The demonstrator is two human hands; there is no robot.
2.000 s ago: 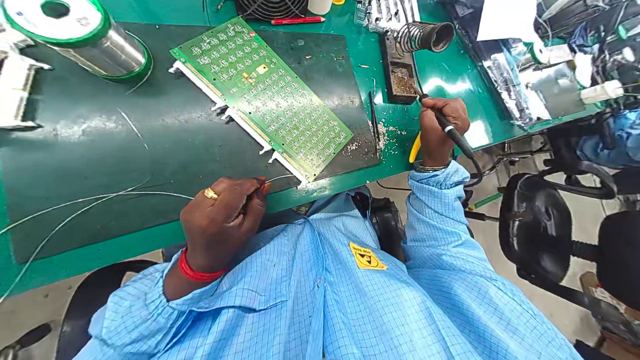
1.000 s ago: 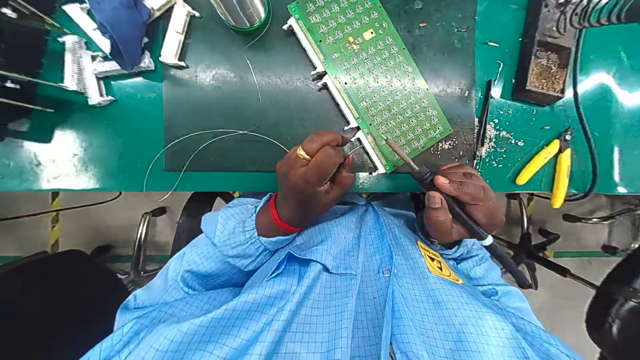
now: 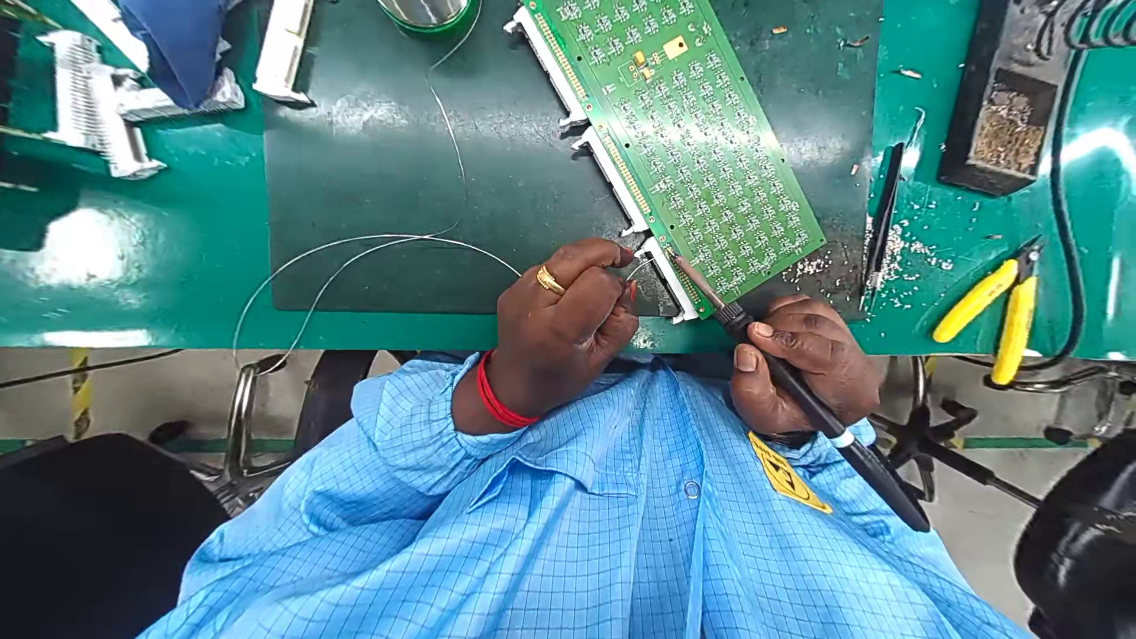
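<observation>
A green circuit board (image 3: 710,151) lies tilted on a dark mat, white connectors (image 3: 612,177) along its left edge. My left hand (image 3: 568,315) pinches thin solder wire (image 3: 382,237) beside the lowest connector; the wire loops away leftward over the mat. In my right hand (image 3: 808,364) is a soldering iron (image 3: 781,377), its tip at the row of pads near the board's lower left edge. Whether tip and wire touch cannot be told. The solder spool (image 3: 430,13) is partly cut off by the top of the view.
Black tweezers (image 3: 883,217) and scattered clippings lie right of the board. Farther right are yellow-handled cutters (image 3: 994,306) and a soldering iron stand's tray (image 3: 1007,133). White connectors (image 3: 98,106) and a blue cloth (image 3: 185,44) occupy the upper left. Chairs stand beyond the table edge.
The soldering iron has moved from beside its stand to the board's lower left edge. My left hand keeps the solder wire near that edge. The view has shifted a lot since the oldest frame.
</observation>
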